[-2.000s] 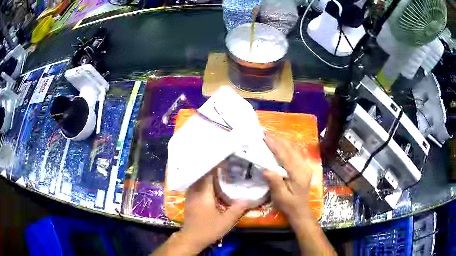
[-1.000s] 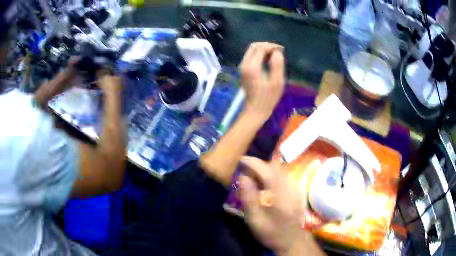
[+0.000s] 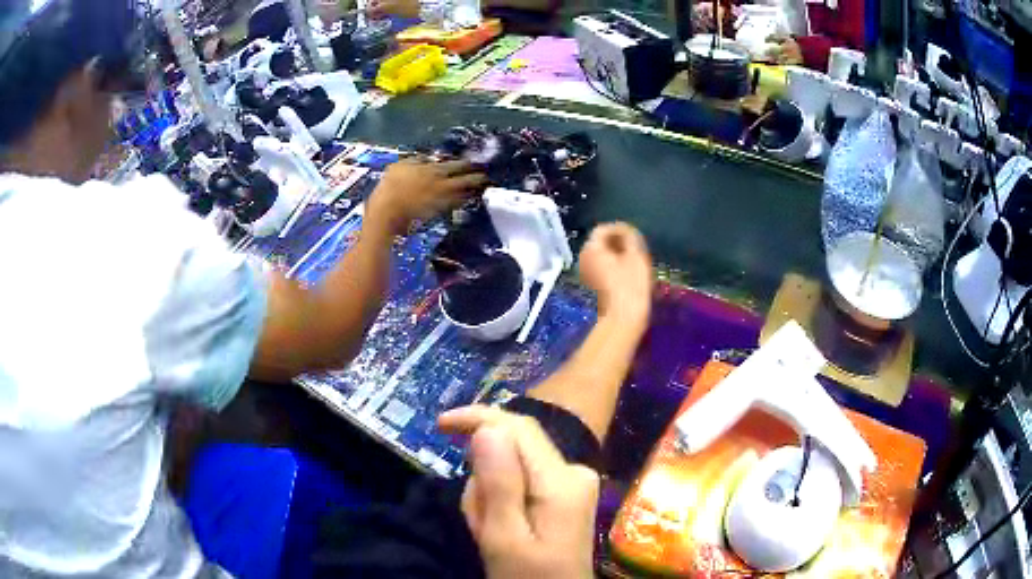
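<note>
A white camera housing with an L-shaped arm [image 3: 756,385] and round cup [image 3: 783,509] lies on the orange mat [image 3: 662,526], a thin dark lead at the cup's centre. My left hand [image 3: 617,271] is raised left of the mat, fingers curled, with nothing visible in it. My right hand [image 3: 530,486] is at the bottom centre, beside my left forearm and its dark sleeve, clear of the housing. One finger points left; whether it grips the sleeve is unclear. A second white housing with a black inside [image 3: 484,296] stands on the blue printed bench edge.
A person in a white top [image 3: 125,305] at left reaches towards a pile of black parts [image 3: 521,158]. A pot with white contents [image 3: 874,277] stands on a tan board [image 3: 792,300] behind the mat. Metal boxes [image 3: 1002,475] are at right, a blue stool [image 3: 240,498] below left.
Both hands have left the housing, which now lies on the mat. My view has turned left. My right hand has moved left towards my left forearm. The other person's arm now reaches over the bench.
</note>
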